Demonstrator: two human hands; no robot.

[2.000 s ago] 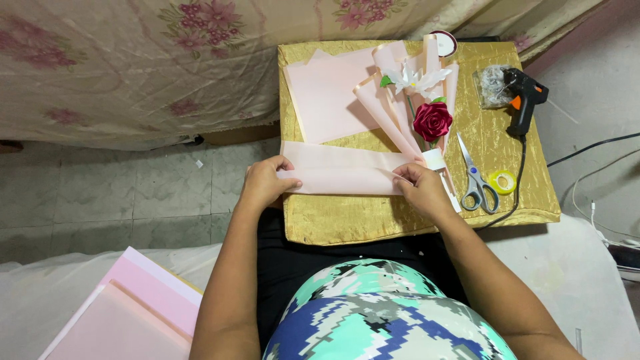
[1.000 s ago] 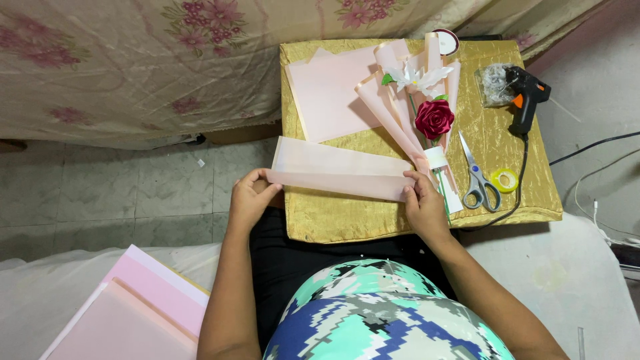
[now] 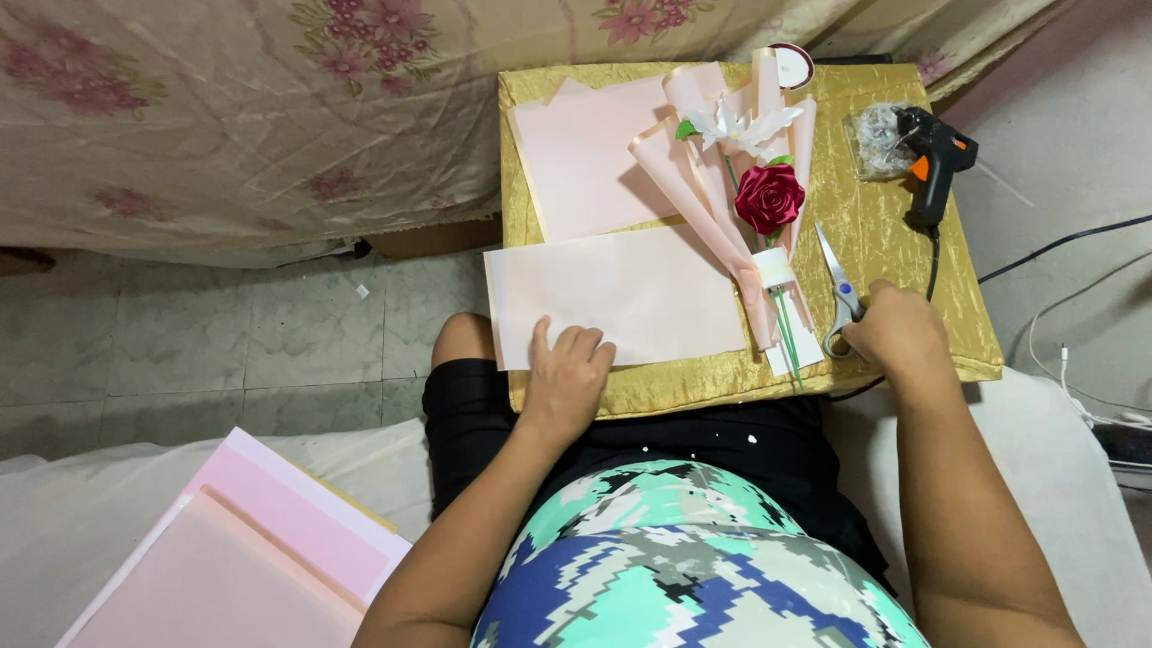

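My left hand (image 3: 569, 371) rests with fingers spread on the lower left part of a pale pink wrapping paper sheet (image 3: 630, 292), which lies flat at the table's near left. My right hand (image 3: 895, 328) is at the handles of the grey scissors (image 3: 844, 297), whose blades point away from me; whether the fingers grip them is hard to see. Between the hands lies a bouquet in pink wrapping (image 3: 688, 184), with a dark red satin rose (image 3: 770, 198), a white ribbon flower (image 3: 740, 128), green stems (image 3: 787, 337) and a white band (image 3: 772, 267). The yellow tape roll is hidden.
Another pink sheet (image 3: 585, 166) lies behind on the gold cloth-covered table (image 3: 630, 394). A black glue gun (image 3: 938, 166) with its cord and a clear plastic packet (image 3: 880, 139) are at the right, a ribbon roll (image 3: 792, 67) at the back. More paper sheets (image 3: 297, 513) lie at lower left.
The sheet, folded over in both hands before, now lies opened out flat. My left hand has moved onto it; my right hand has left it and moved right to the scissors.
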